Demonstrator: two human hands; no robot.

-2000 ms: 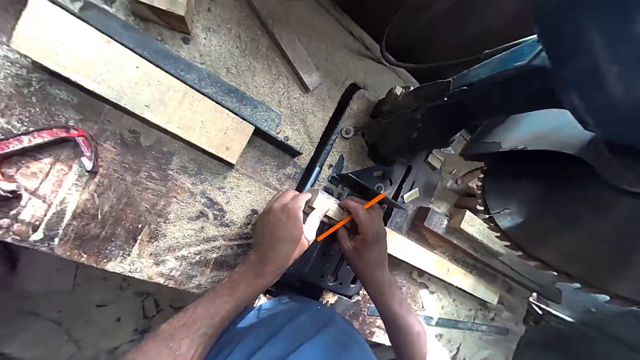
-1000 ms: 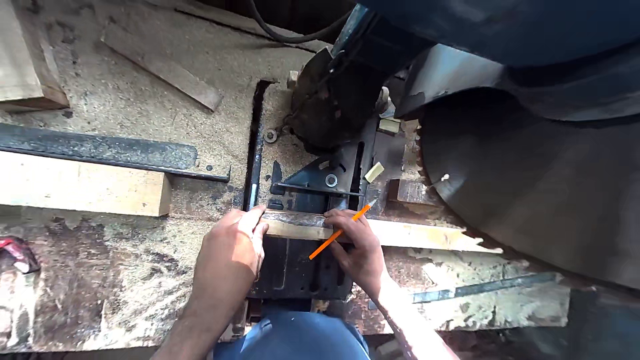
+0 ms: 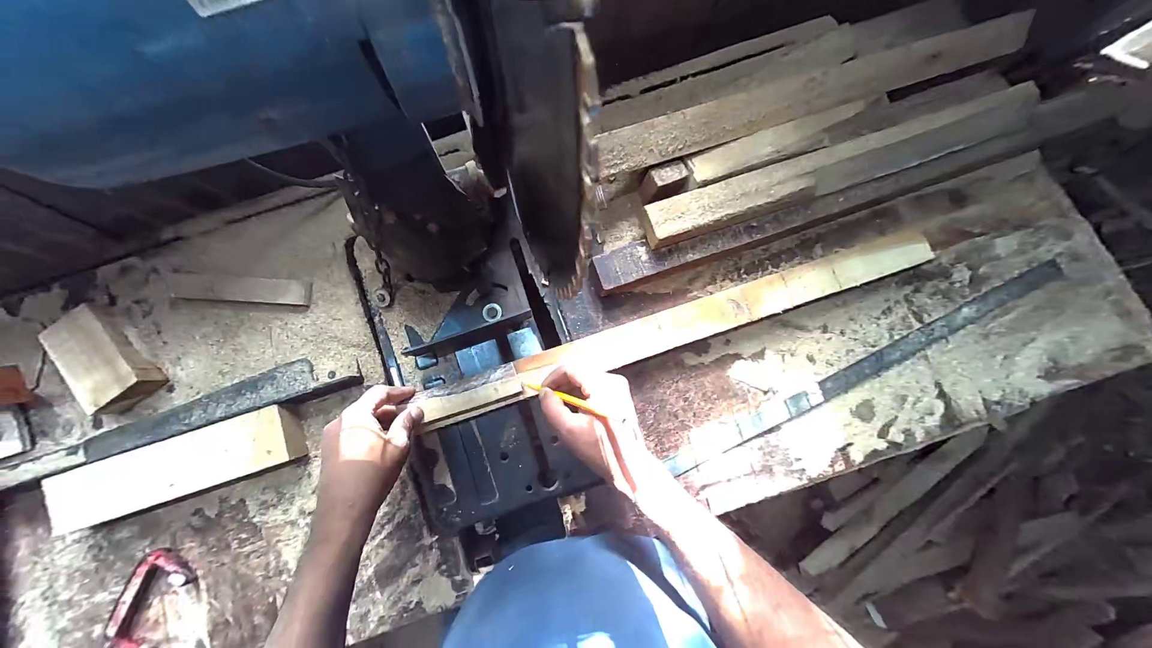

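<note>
My left hand (image 3: 367,441) pinches the left end of a short wooden piece (image 3: 472,398) between thumb and fingers. My right hand (image 3: 589,418) holds a yellow-orange pencil (image 3: 576,402), its tip at the right end of that piece. The short piece lies against a long wooden strip (image 3: 747,301) that runs to the right over the bench. Both cross the dark metal base (image 3: 477,468) of a saw. Behind my right hand stands the toothed circular blade (image 3: 549,153), beside a metal fence (image 3: 472,335).
The saw's blue housing (image 3: 207,81) fills the upper left. Several boards (image 3: 810,108) lie stacked at the upper right. On the left are a wood block (image 3: 99,360), a pale beam (image 3: 171,468) and a red-handled tool (image 3: 148,585). Offcuts (image 3: 981,540) lie below the bench's right edge.
The pencil, earlier slanting up and away through my right hand, now points left at the short piece. The view has swung to the right. Both hands remain at the wood.
</note>
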